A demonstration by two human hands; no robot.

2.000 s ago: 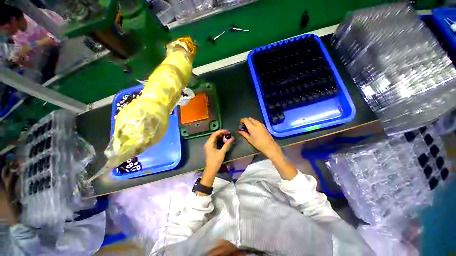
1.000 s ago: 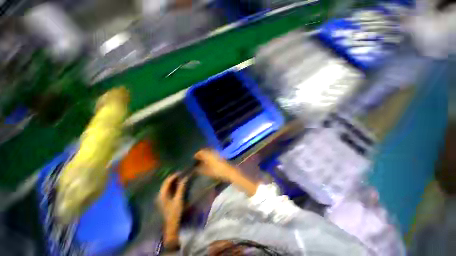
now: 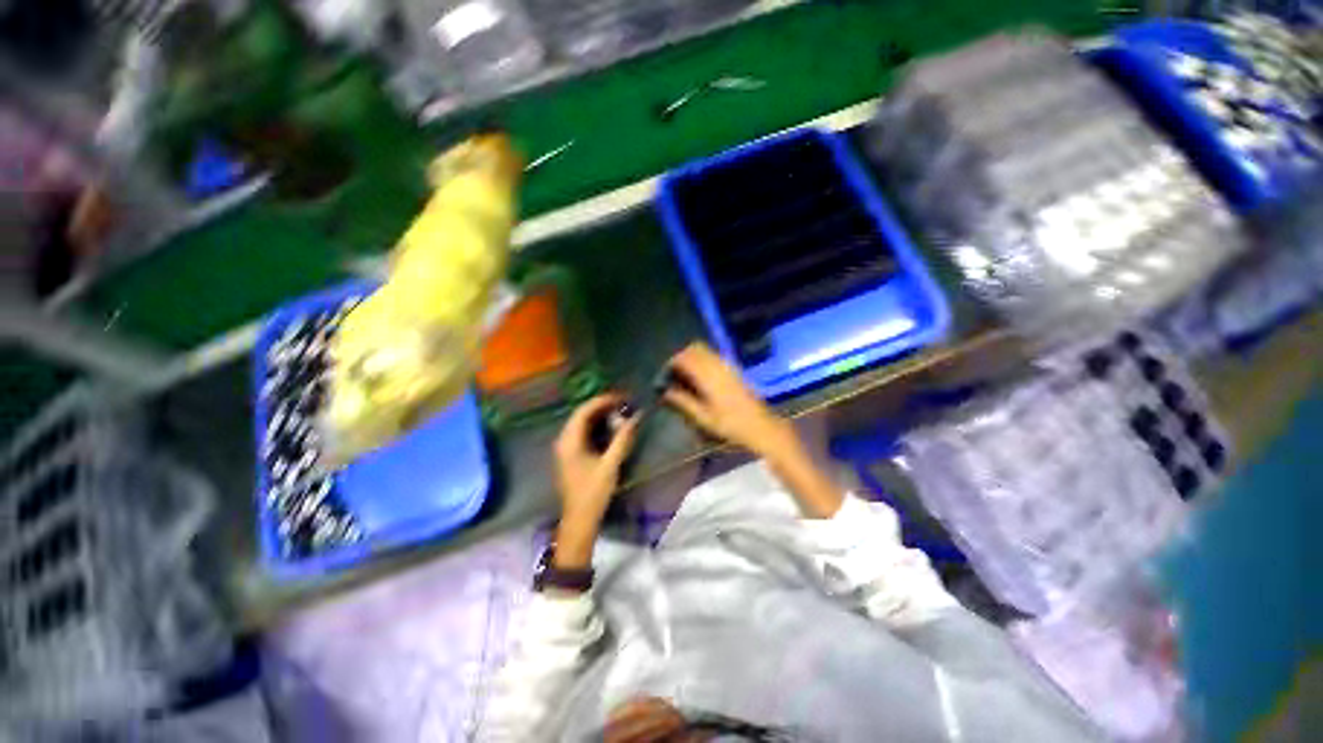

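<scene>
My left hand (image 3: 592, 457) is at the bench edge, its fingers closed around a small black-and-white insert (image 3: 620, 417). My right hand (image 3: 714, 398) is just to its right, with a small black housing (image 3: 669, 380) at its fingertips. The two hands are apart. The press base plate with its orange-red press pad (image 3: 524, 343) is left of and beyond my left hand. The yellow-wrapped press lever (image 3: 421, 308) hangs over the left parts tray (image 3: 421, 486), which holds loose black-and-white pieces. The picture is blurred.
The right parts tray (image 3: 831, 350) holds rows of black pieces. Stacked blister trays (image 3: 1045, 174) stand right of it, with a blue tray of white pieces beyond. A low blister tray (image 3: 1037, 465) is at lower right, others at far left. A green conveyor (image 3: 624, 124) runs behind.
The view swung right, then partly back. Both hands stay near each other at the bench edge with the small parts. More of the left tray's pieces show beside the lever.
</scene>
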